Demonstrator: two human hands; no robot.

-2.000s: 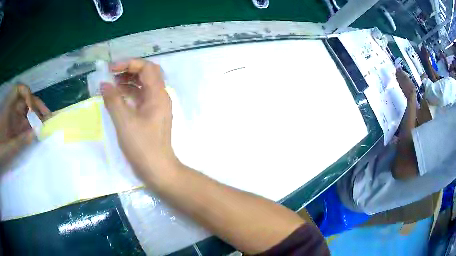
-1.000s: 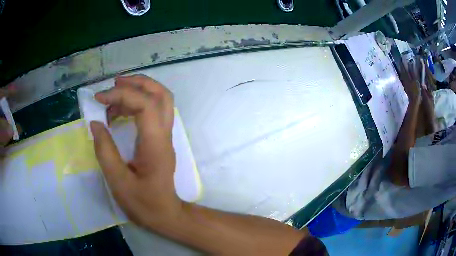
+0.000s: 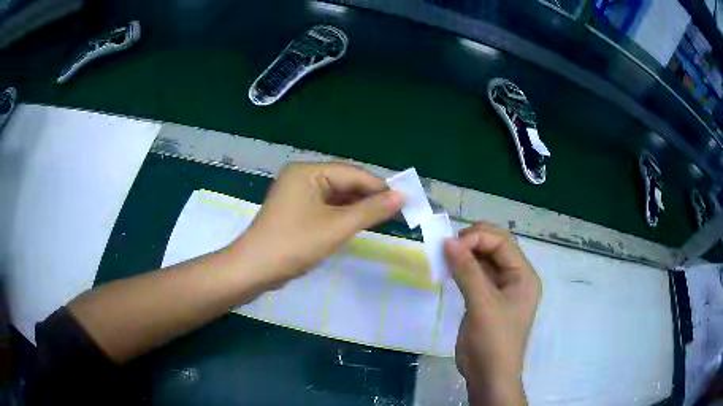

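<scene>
My left hand [image 3: 317,214] pinches a small white adhesive pad [image 3: 409,195] between thumb and fingers. My right hand [image 3: 498,293] pinches another small white pad [image 3: 436,244]. The two pads meet or overlap at their corners, above the metal edge rail and the sticker sheet. The white sticker sheet [image 3: 357,305] lies on the green bench below my hands, with a bare yellow area near its upper right part. My left forearm covers part of the sheet.
Open handheld units lie spaced on the dark green conveyor belt [image 3: 412,103]: one at upper middle [image 3: 300,65], one at right [image 3: 519,131] with a white pad on it, and another farther right [image 3: 652,189]. A worn metal rail [image 3: 230,155] borders the belt. White sheets lie at both sides.
The view has turned towards the conveyor, showing more units. My hands, earlier apart over the sheet, are now close together above its upper edge, with both pads brought together.
</scene>
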